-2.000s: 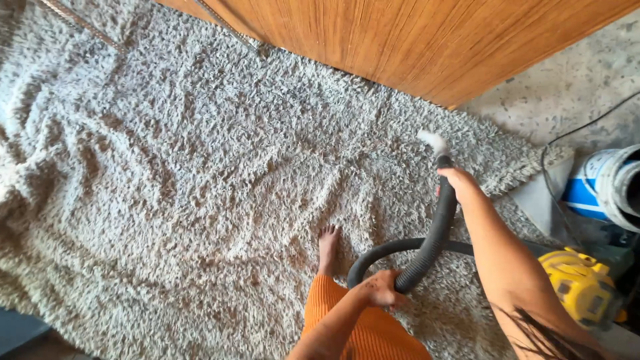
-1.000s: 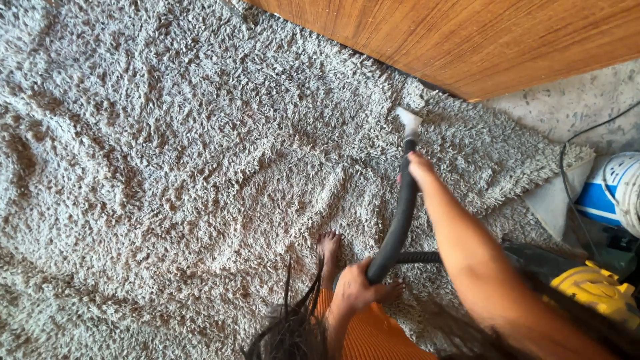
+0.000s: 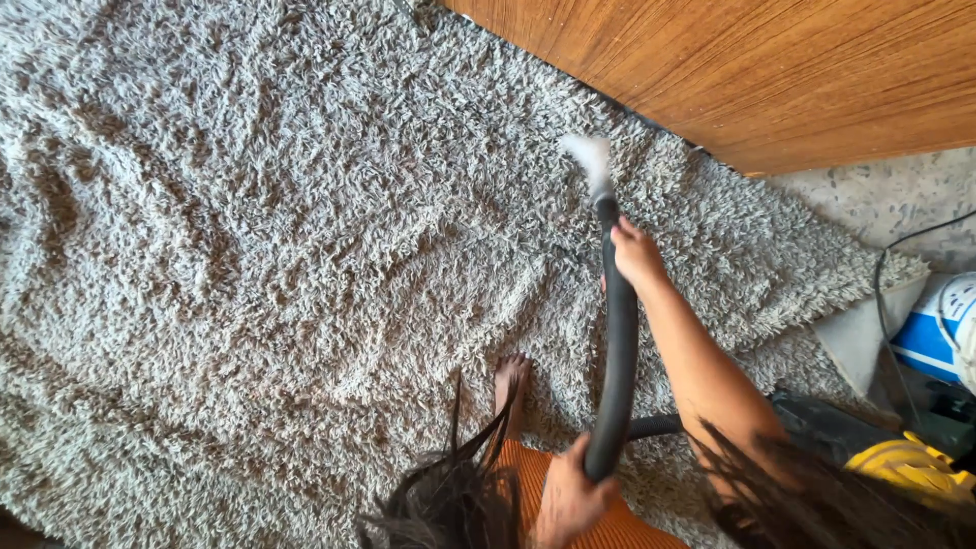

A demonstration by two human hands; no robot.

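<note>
My right hand grips the upper end of a black vacuum hose, just below its pale clear nozzle. The nozzle rests on or just over a grey shaggy rug and is slightly blurred. Lower down, my left hand holds the bend of the same hose, in front of my orange ribbed clothing. From there the hose runs right behind my right forearm, toward a black and yellow machine, partly hidden by strands of hair. My bare foot stands on the rug.
A wood-grain panel borders the rug at the upper right. Beyond the rug's folded-over corner lie speckled floor, a black cable and a blue and white bucket. The rug has raised folds at the left.
The nozzle and my right hand have moved left across the rug since two seconds ago. The hose between my hands is straighter. Hair has come into view at the bottom.
</note>
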